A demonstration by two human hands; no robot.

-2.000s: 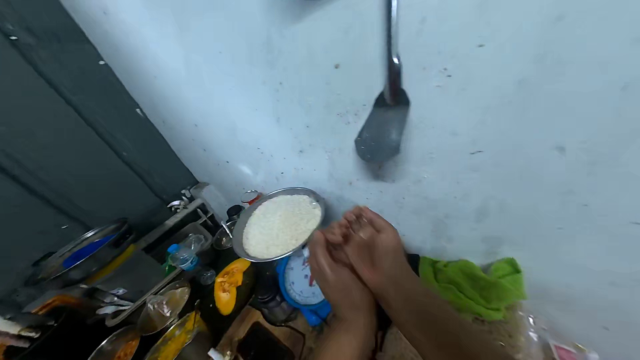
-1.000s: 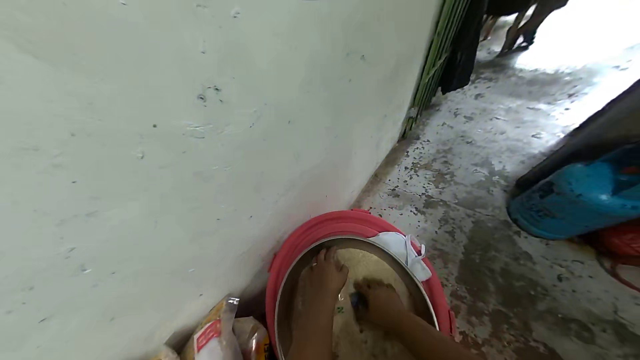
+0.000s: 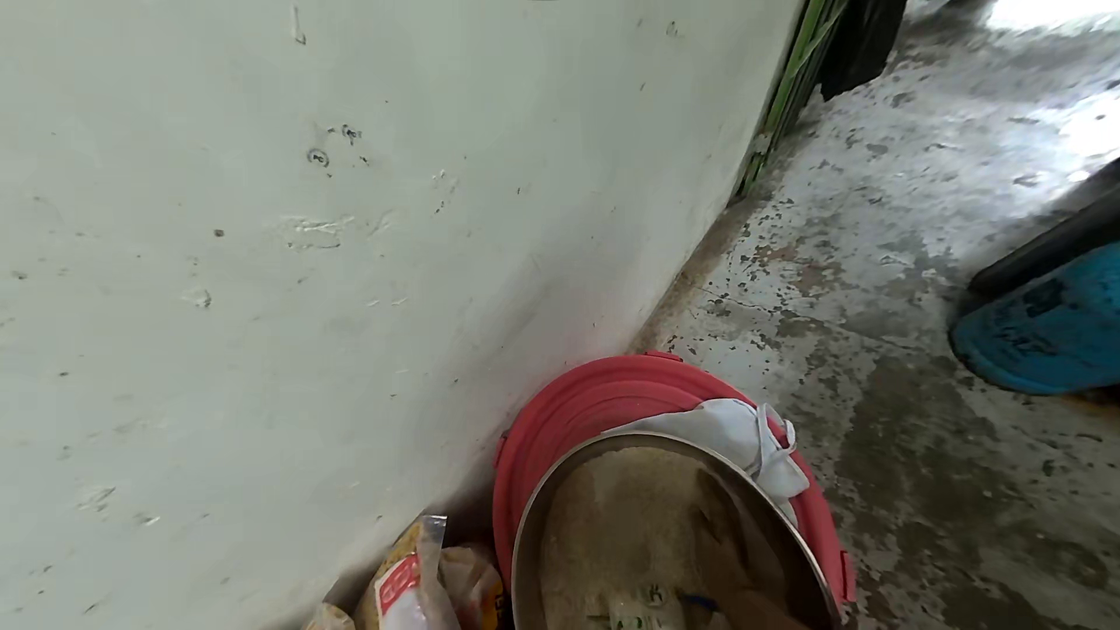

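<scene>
A round metal basin [image 3: 535, 534] stands on a red plastic lid [image 3: 560, 411] at the bottom of the view. It holds a pale brown mass [image 3: 630, 507], whose kind I cannot tell. My right hand [image 3: 744, 577] is dark and blurred inside the basin's right side, its fingers reaching toward the far rim. A small blue thing [image 3: 698, 601] lies beside it; whether the hand grips it is unclear. A pale piece with green marks [image 3: 643, 612] shows at the bottom edge. My left hand is out of sight.
A white cloth [image 3: 735, 433] with knotted ties lies on the lid behind the basin. Plastic packets [image 3: 411, 586] stand at its left, against the white wall [image 3: 350, 306]. A blue gas cylinder [image 3: 1050, 332] is on the stained concrete floor [image 3: 927, 420] at right.
The view has swung from a wall with a hanging turner and a bowl of white grains to the floor basin. Both hands were in the basin one second ago; the left has left view.
</scene>
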